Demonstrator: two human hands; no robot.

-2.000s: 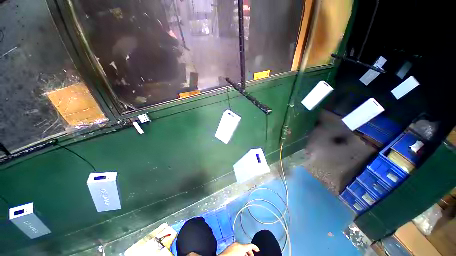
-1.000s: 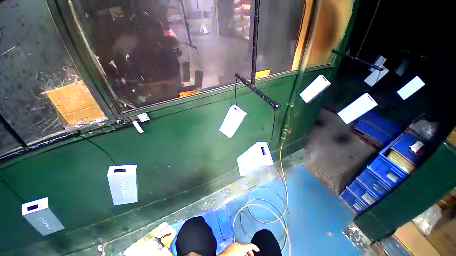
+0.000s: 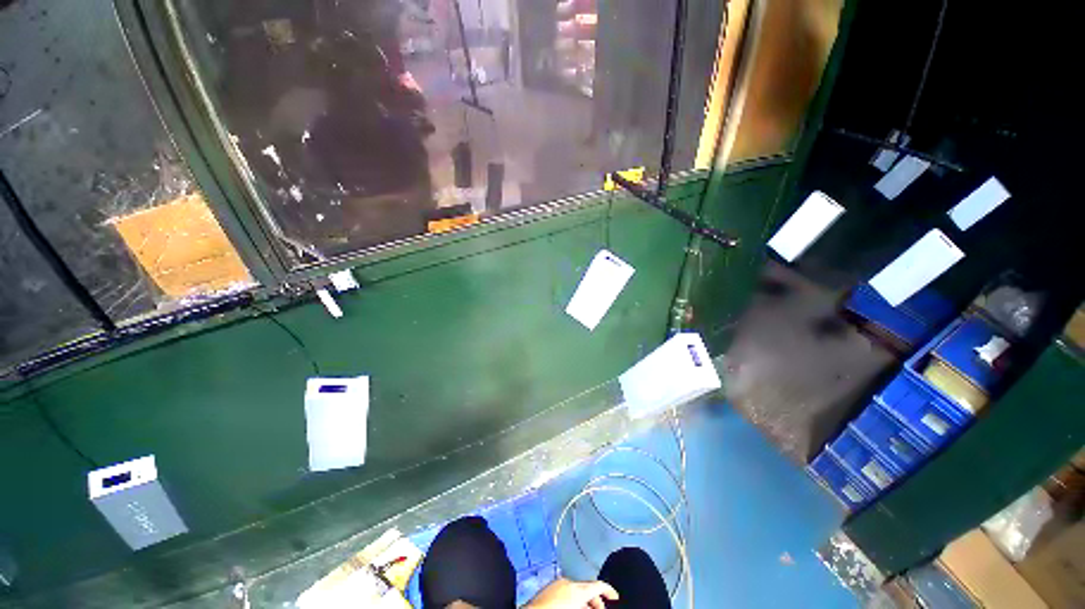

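Note:
White box-shaped housings hang in the air in front of me. Two hang on the left, an upright one (image 3: 338, 424) and a tilted one (image 3: 138, 504). Two hang in the middle, one (image 3: 600, 289) below a dark hanger bar (image 3: 673, 209) and a larger one (image 3: 671, 376) lower right. More hang at the right, including one (image 3: 916, 268) near the dark opening. One hand, which looks like my left hand (image 3: 574, 594), lies low between my knees, cut off by the bottom edge. It touches no housing; its grip is unclear. My right hand is not in view.
A green wall (image 3: 476, 321) with dirty windows is ahead. A pale hose (image 3: 619, 482) lies coiled on the blue floor (image 3: 750, 488). A blue crate (image 3: 524, 529) is by my knees, next to yellowish items (image 3: 357, 577). Blue bins (image 3: 886, 434) stand right, with cartons (image 3: 993, 569) beyond a green pillar.
The left and middle housings and their hanger have moved right. The nearer right-hand housings have shifted right after a slight move left. The visible hand and my knees have not moved.

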